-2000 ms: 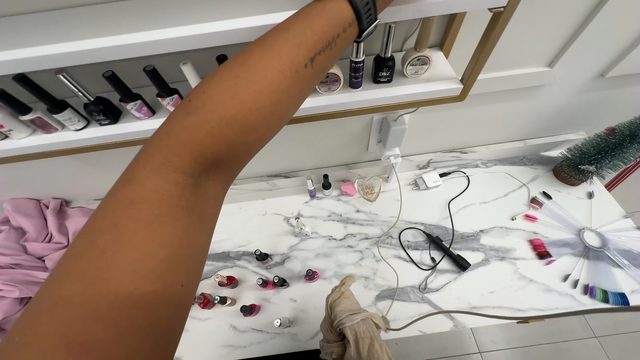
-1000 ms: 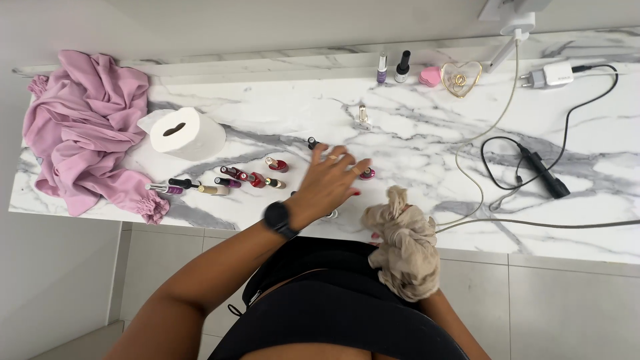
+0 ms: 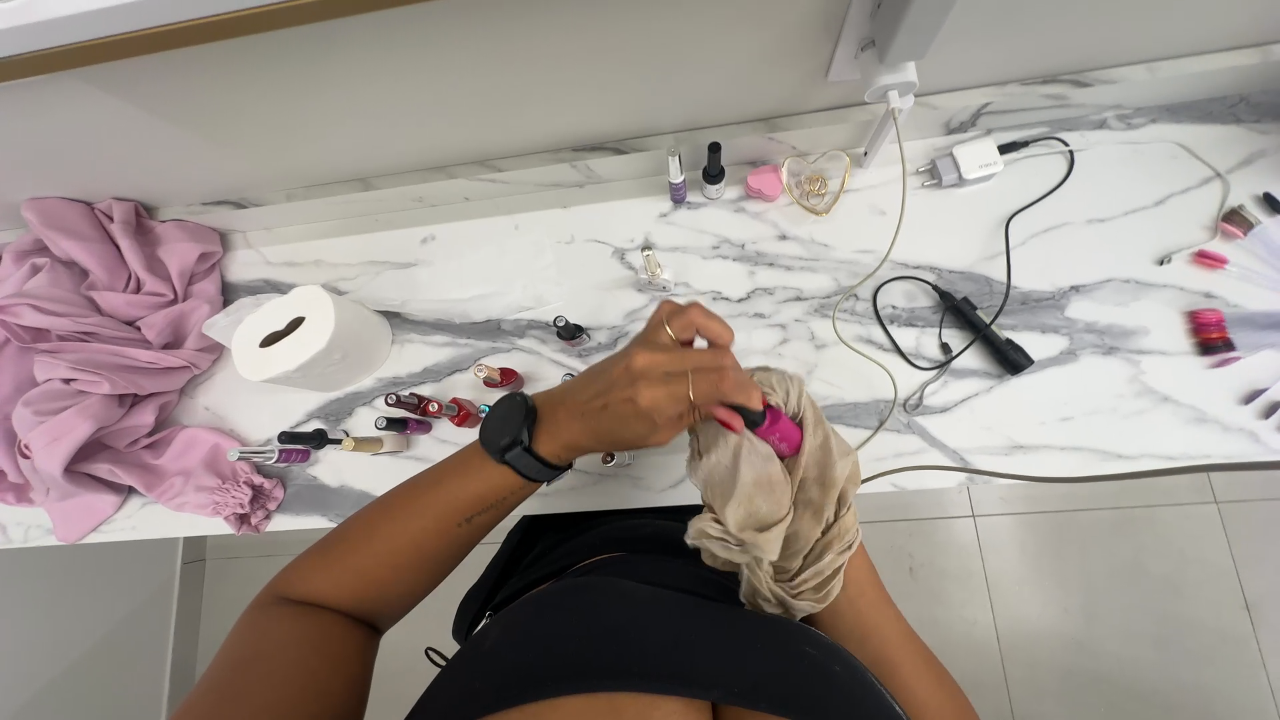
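Observation:
My left hand (image 3: 670, 385), with rings and a black watch (image 3: 522, 436), reaches in from the left. Its thumb and fingers close on the black cap of a magenta nail polish bottle (image 3: 778, 432), whose body lies against a crumpled beige cloth (image 3: 775, 500). Something small and whitish shows between the fingers. That cloth covers my right hand, so its fingers are hidden. Left of my left hand lie several nail polish bottles, among them a red one (image 3: 497, 377) and a dark-capped one (image 3: 570, 331). A clear bottle (image 3: 655, 270) is beyond the hand.
Pink fabric (image 3: 110, 330) and a white paper roll (image 3: 335, 345) occupy the marble counter's left side. At the back are two bottles, a pink item (image 3: 764, 183) and a heart-shaped dish (image 3: 817, 205). A charger (image 3: 965, 162), cables, a black device (image 3: 985, 335) and colour swatches (image 3: 1210, 330) are rightward.
My left hand was up at the shelf, then down among the bottles; now it is at the beige cloth with the magenta bottle. The view has tilted down from the shelf.

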